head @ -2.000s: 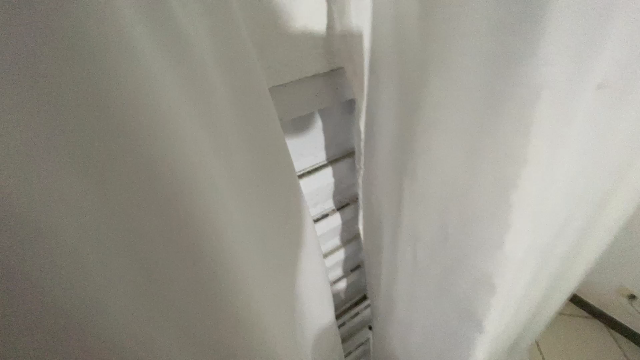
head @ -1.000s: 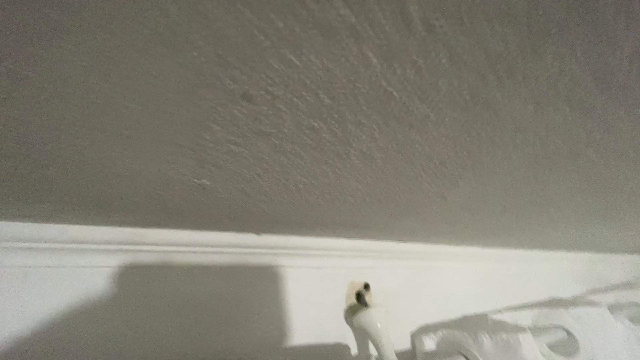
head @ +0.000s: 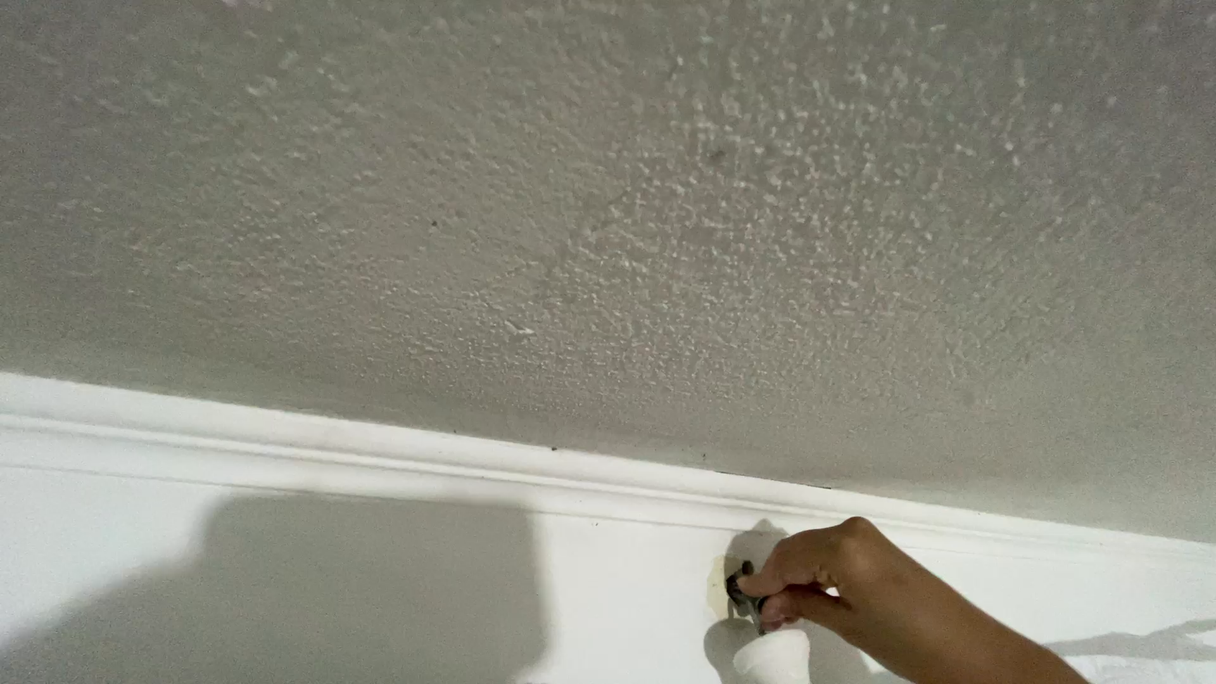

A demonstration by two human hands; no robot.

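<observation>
My right hand (head: 807, 579) reaches up from the lower right, its thumb and fingers pinched on a small dark metal fitting (head: 746, 591) at the white wall. Behind the fitting shows a yellowish patch (head: 717, 581) on the wall. Just below my fingertips is the rounded white end of a rod (head: 774, 657), cut off by the bottom edge of the view. Whether the fitting is fixed to the wall or to the rod cannot be told. My left hand is out of view.
A textured grey ceiling (head: 570, 237) fills the upper part. White moulding (head: 380, 442) runs along its edge above the wall (head: 617, 589). A large shadow falls on the wall at the lower left, and white fabric (head: 1140, 668) shows at the lower right.
The view has swung up from white curtains to the ceiling and wall. My right hand has come into view and taken hold of the fitting by the rod end.
</observation>
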